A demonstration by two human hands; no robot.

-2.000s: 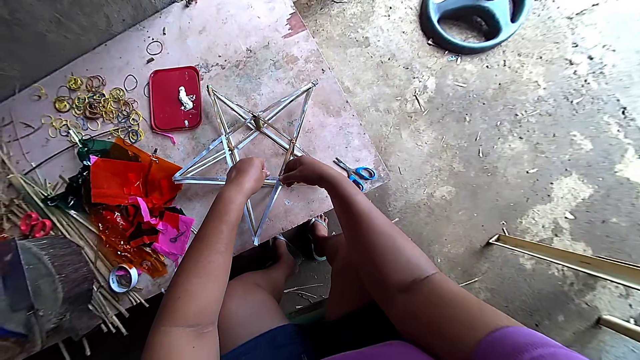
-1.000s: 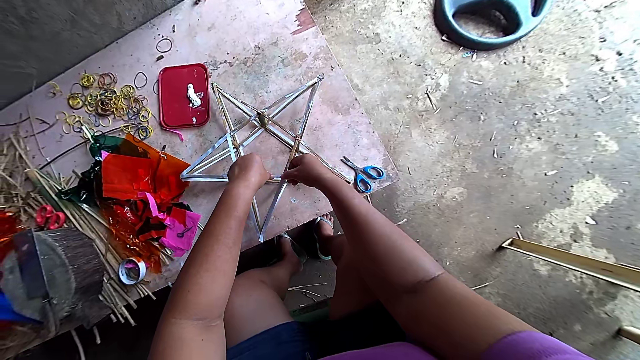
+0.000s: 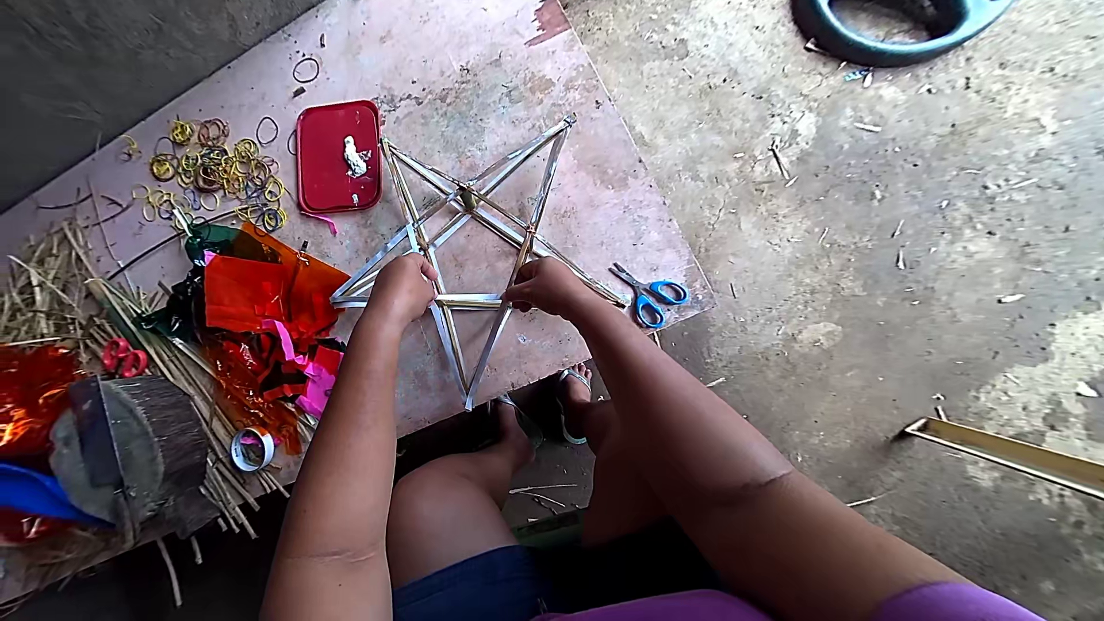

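A five-pointed star frame of thin sticks wrapped in silvery strips [image 3: 539, 194] lies on the low table, one point toward me. My left hand [image 3: 404, 286] grips its left inner crossing, fingers curled round the sticks. At the crossing on the right, my right hand [image 3: 543, 286] pinches the frame between thumb and fingers. Blue-handled scissors [image 3: 651, 295] rest by the table corner, to the right of my right hand. Beyond the left hand is a red plastic lid [image 3: 339, 185] with a white blob of paste on it. The fingertips are partly hidden.
Many rubber bands [image 3: 220, 168] lie scattered at the upper left. Red, green and pink cellophane [image 3: 250, 293], a roll of tape [image 3: 252, 449], red-handled scissors [image 3: 124, 357], thin bamboo sticks [image 3: 164, 371] and a wood block [image 3: 147, 448] are at left. A steering wheel [image 3: 914, 52] lies on the floor.
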